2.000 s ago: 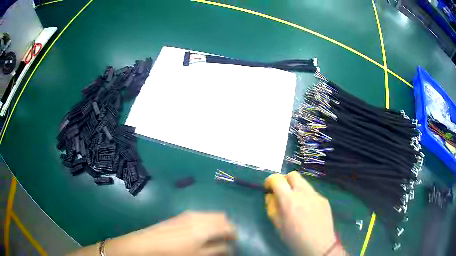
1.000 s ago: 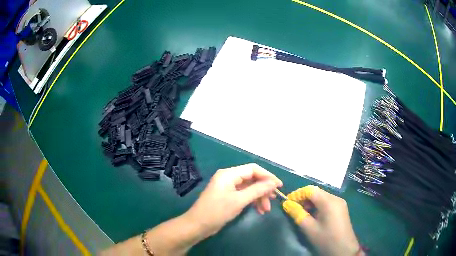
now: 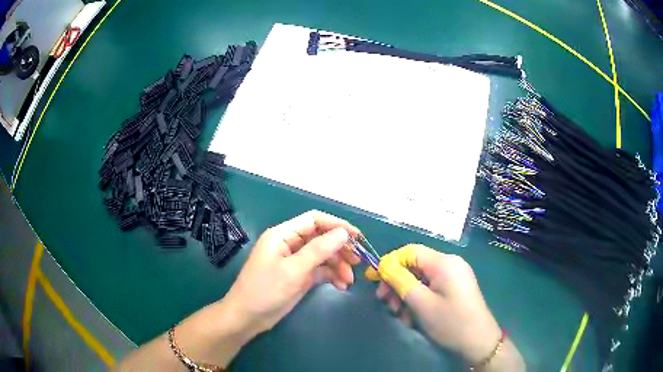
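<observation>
My left hand (image 3: 294, 265) is at the lower centre, its thumb and fingers pinched at the tips of thin coloured wires. Whatever else is between those fingertips is hidden. My right hand (image 3: 436, 298), with yellow-orange finger cots on thumb and finger, grips the same wires (image 3: 368, 254) just to the right. White, blue and green wires show in the short gap between the hands. The rest of that cable is hidden by my right hand. A heap of black connector housings (image 3: 171, 149) lies at left. Sleeved cables (image 3: 589, 203) are stacked at right, their bare wire ends facing left.
A white instruction sheet (image 3: 349, 131) in a clear sleeve lies between the piles. A sample harness (image 3: 436, 57) with a black housing lies across its top. Scissors (image 3: 67, 42) and a round black item (image 3: 27, 62) are at upper left. A blue bin (image 3: 659, 145) shows at the right edge.
Two seconds ago a cable's bare wires and a loose dark housing lay in front; now both hands meet at the wires. Since one second ago, more coloured wires show between the fingers. The view has shifted.
</observation>
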